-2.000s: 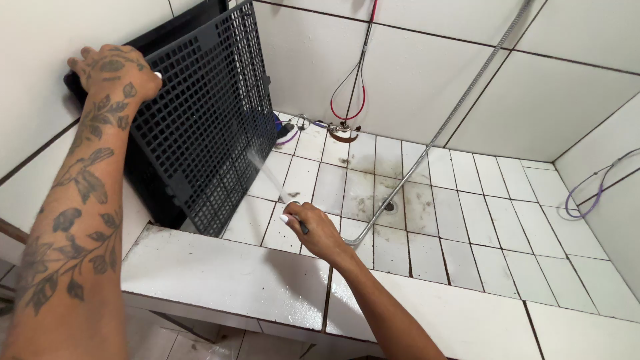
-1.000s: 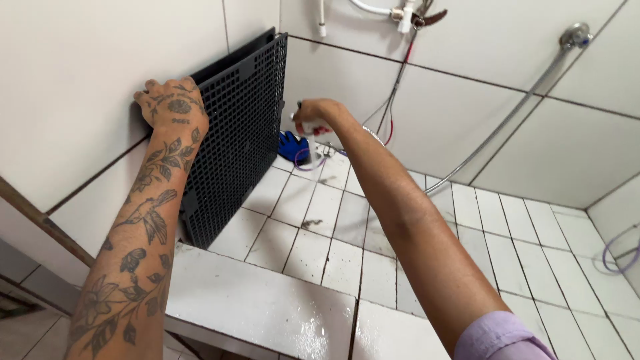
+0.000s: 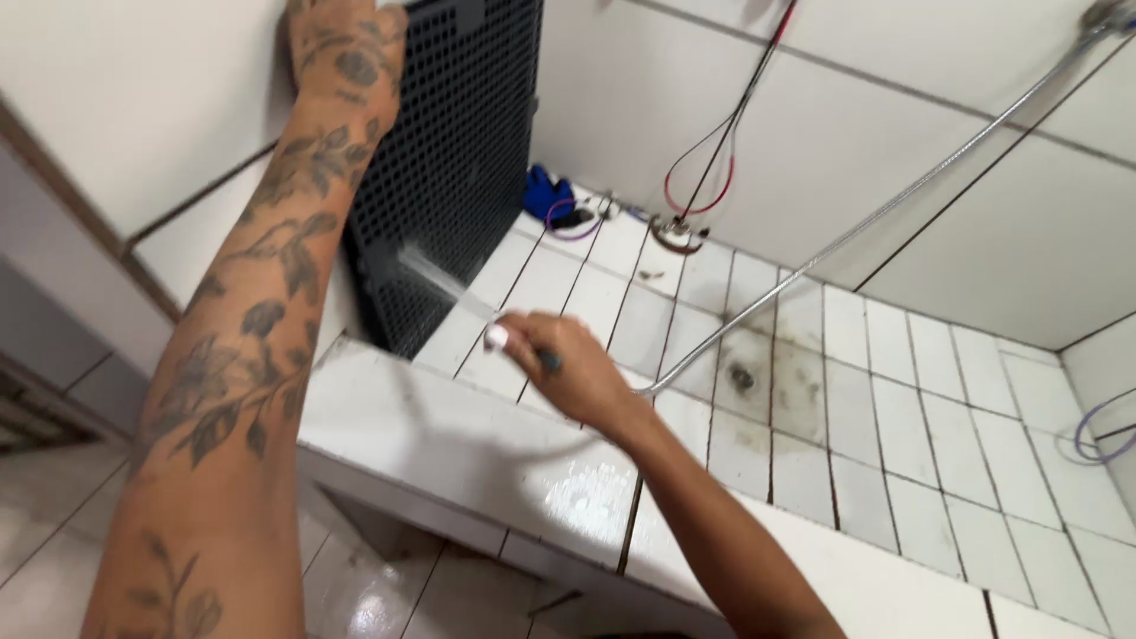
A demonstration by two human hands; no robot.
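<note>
A black plastic grate panel (image 3: 453, 133) stands upright against the left wall inside a white tiled basin. My left hand (image 3: 346, 44) grips its top edge, partly cut off by the upper border of the view. My right hand (image 3: 559, 359) is closed around the end of a hose, most of whose nozzle the fingers hide. From it a jet of water (image 3: 448, 284) strikes the lower part of the grate. The flexible metal hose (image 3: 834, 240) runs from that hand up to a fitting on the wall at upper right.
The basin's tiled ledge (image 3: 568, 497) crosses in front, wet in places. A drain (image 3: 742, 377) lies in the stained basin floor. Toward the back are a blue glove-like item (image 3: 548, 193), a purple loop (image 3: 572, 235) and red and black cords (image 3: 732, 169). Another purple loop (image 3: 1087, 439) hangs at right.
My right hand has come back from the far side of the grate to near the ledge, and water again shows hitting the panel's lower part. My left hand stays on the top edge.
</note>
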